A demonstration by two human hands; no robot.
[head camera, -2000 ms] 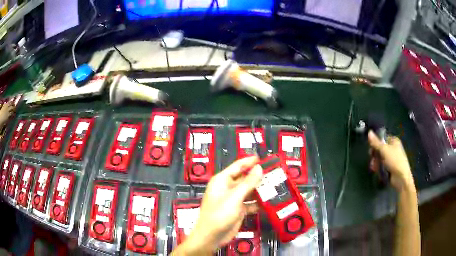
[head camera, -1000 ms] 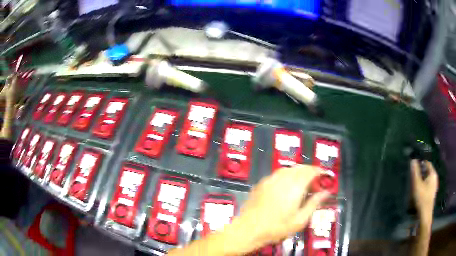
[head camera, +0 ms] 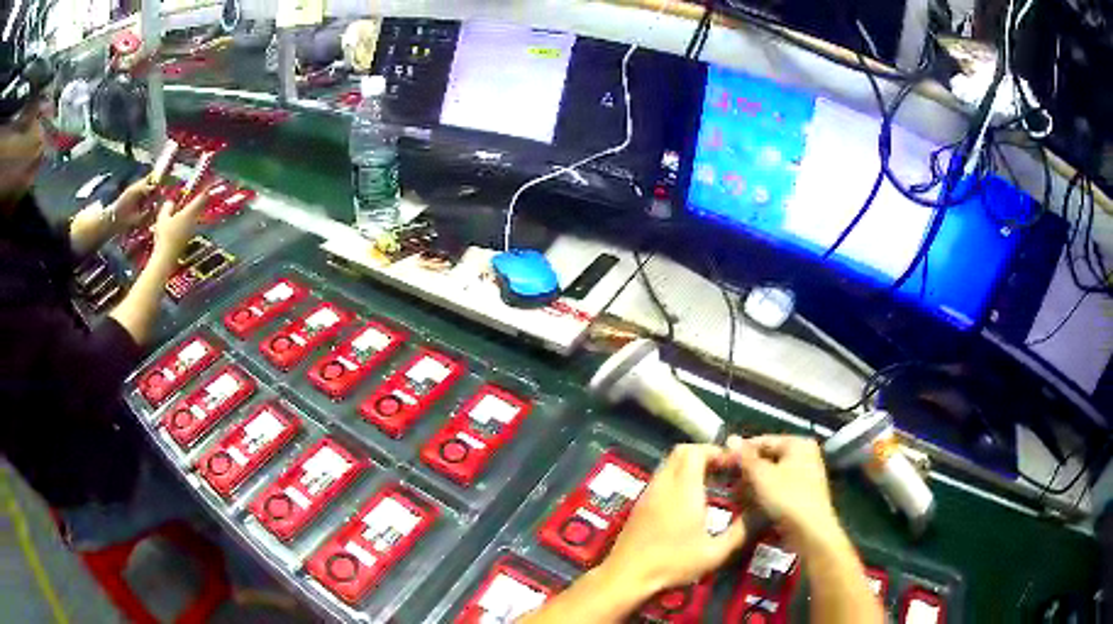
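Observation:
My left hand [head camera: 677, 518] and my right hand [head camera: 787, 488] meet fingertip to fingertip above the near tray, between the two white scanners. A thin dark cable [head camera: 730, 366] runs down to the fingertips. Whether they pinch it or something small and dark cannot be told. Red handsets with white labels lie in the clear near tray [head camera: 555, 457]; one handset [head camera: 598, 506] is left of my hands, and others are partly hidden under them. The full left tray [head camera: 275, 524] holds two rows of red handsets.
White scanners lie behind the tray, one left [head camera: 659, 390] and one right [head camera: 897, 475]. A blue mouse [head camera: 525, 277], water bottle [head camera: 375, 165] and white mouse [head camera: 769, 306] are on the shelf. Monitors [head camera: 842, 183] and hanging cables stand behind. A coworker [head camera: 73, 329] sits at left.
The view has swung left, showing the coworker and bottle. The handset earlier in my left hand is no longer seen held there. My right hand has left the dark scanner and joined my left.

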